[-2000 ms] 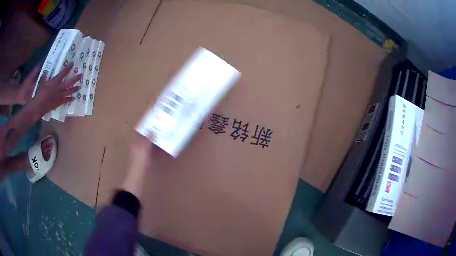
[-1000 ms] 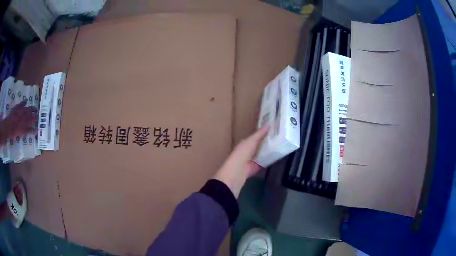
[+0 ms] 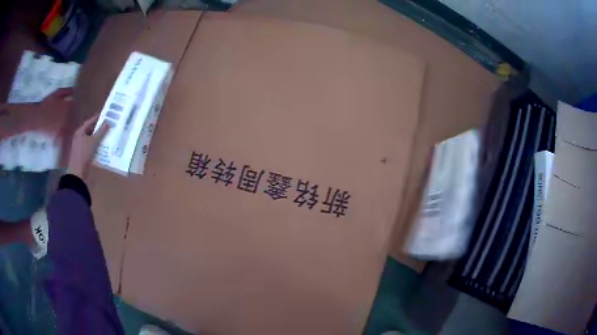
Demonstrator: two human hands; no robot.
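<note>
My left hand (image 3: 82,145), in a dark purple sleeve, grips the left long side of a slim white retail box (image 3: 134,111) at the left of the brown cardboard sheet (image 3: 288,118). Dark label bars show on the box's upper face and round icons on its side. My right hand is not in view. A second white box (image 3: 446,196), blurred, is tilted at the left edge of the roller conveyor (image 3: 507,203). No hand shows on it. A third box (image 3: 539,196) shows as a narrow strip, partly under the tan curtain flap (image 3: 563,229).
Another person's hand (image 3: 52,111) reaches over a group of white boxes (image 3: 39,78) at far left. That person's white shoe (image 3: 39,234) is below. A dark tub with coloured parts (image 3: 65,26) stands at top left. A wall (image 3: 550,39) is at top right.
My left hand has carried a box from beside the rollers to the left of the cardboard. A box has left the rollers leftward, and another shows at the flap. The view has shifted.
</note>
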